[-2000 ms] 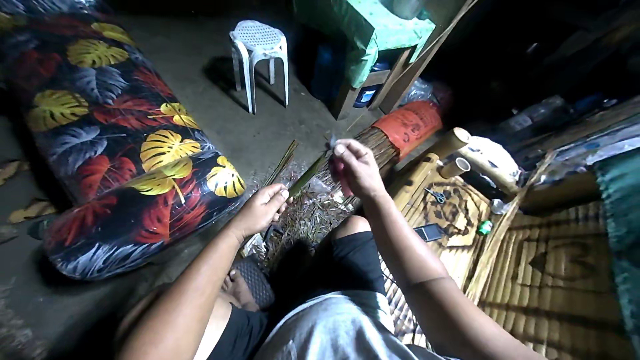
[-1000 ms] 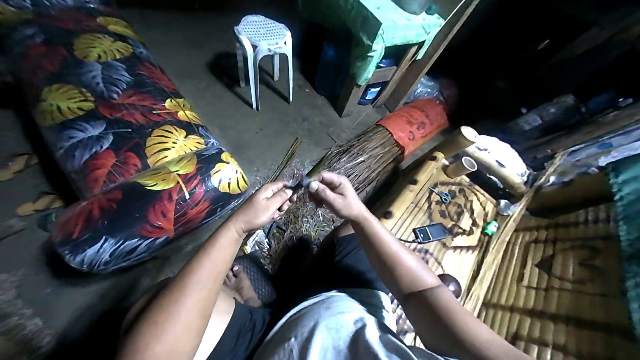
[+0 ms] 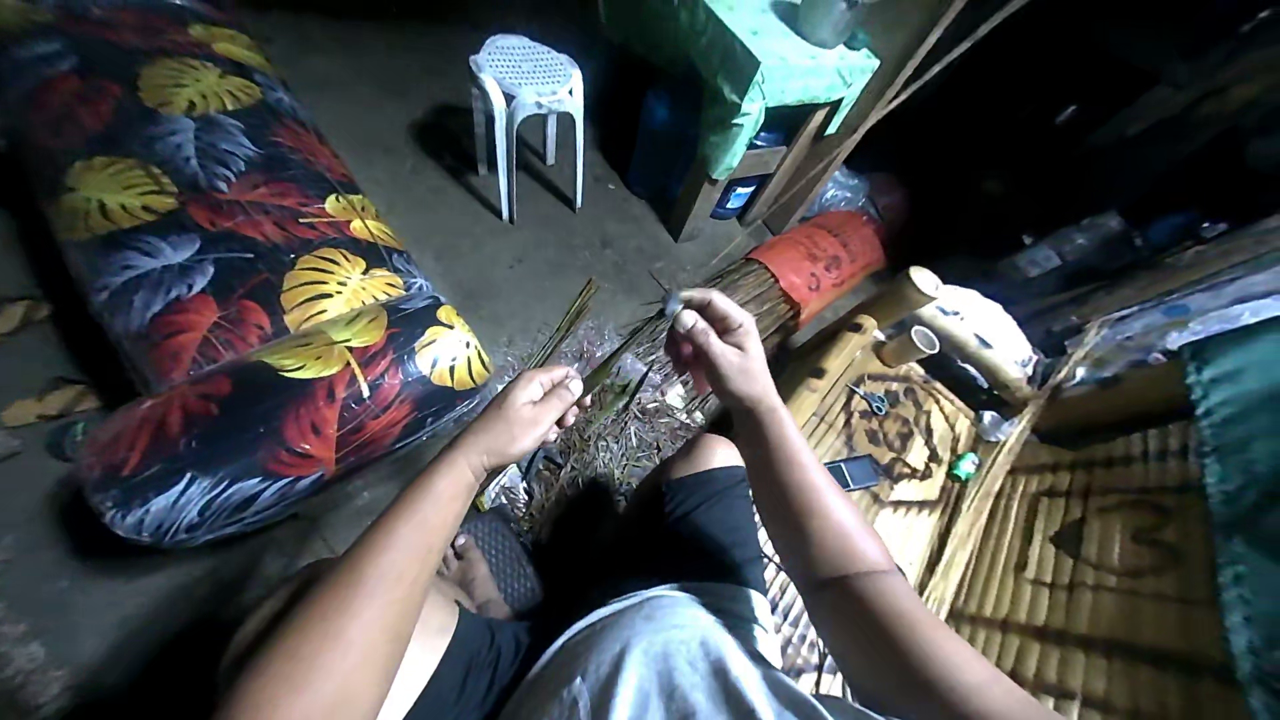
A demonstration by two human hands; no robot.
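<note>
My left hand (image 3: 530,412) pinches the near end of a green leaf strip (image 3: 603,376), which points up and right toward my right hand. My right hand (image 3: 715,340) is closed on a small greyish object (image 3: 673,303) at its fingertips; I cannot tell what it is. Beneath both hands lies a heap of dry leaf shavings (image 3: 610,450) on the floor. Thin stalks (image 3: 562,325) stick up just beyond my left hand. Behind my right hand lies a long bundle of thin sticks (image 3: 735,280) with a red-orange wrap (image 3: 825,260) around it.
A leaf-patterned, plastic-covered mattress (image 3: 250,230) lies at left. A white plastic stool (image 3: 528,75) and a table with green cloth (image 3: 770,70) stand ahead. On the bamboo bench (image 3: 900,520) at right are scissors (image 3: 870,398), a phone (image 3: 853,472) and a small green item (image 3: 964,466).
My hands were close together one second ago and are now apart, with the right hand farther up and to the right of the left.
</note>
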